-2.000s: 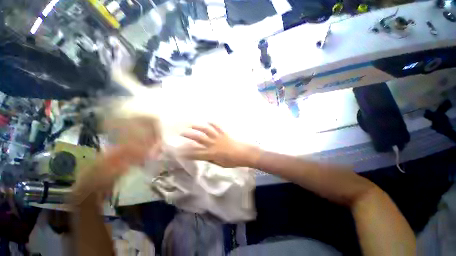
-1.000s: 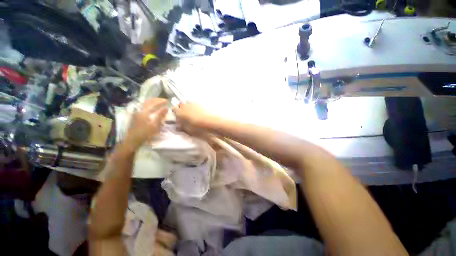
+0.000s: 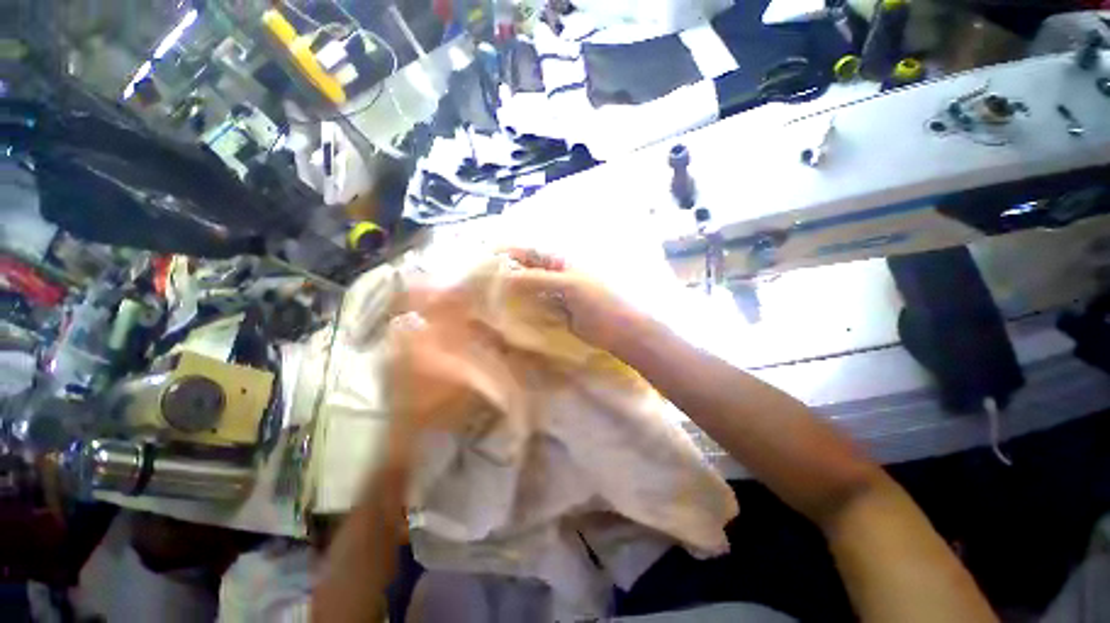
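A pale beige garment piece (image 3: 584, 450) hangs in folds from both hands, over the table's front edge left of the needle area. My left hand (image 3: 444, 365) is blurred and grips the cloth at its upper left; its fingers are partly hidden in the folds. My right hand (image 3: 566, 298) holds the upper edge of the cloth, with fingertips partly covered. The white sewing machine head (image 3: 852, 183) stands to the right of the hands. The needle area (image 3: 743, 292) is in bright glare, with no cloth clearly seen under it.
A smartphone (image 3: 956, 329) with a white cable lies on the machine bed at right. A yellowish-tan box (image 3: 201, 402) and a shiny steel cylinder (image 3: 171, 472) stand at the left. Grey, black and white cut pieces (image 3: 639, 67) lie behind the machine.
The view has shifted. Both hands have stayed on the cloth and moved it about; it now hangs more spread out below them than one second ago.
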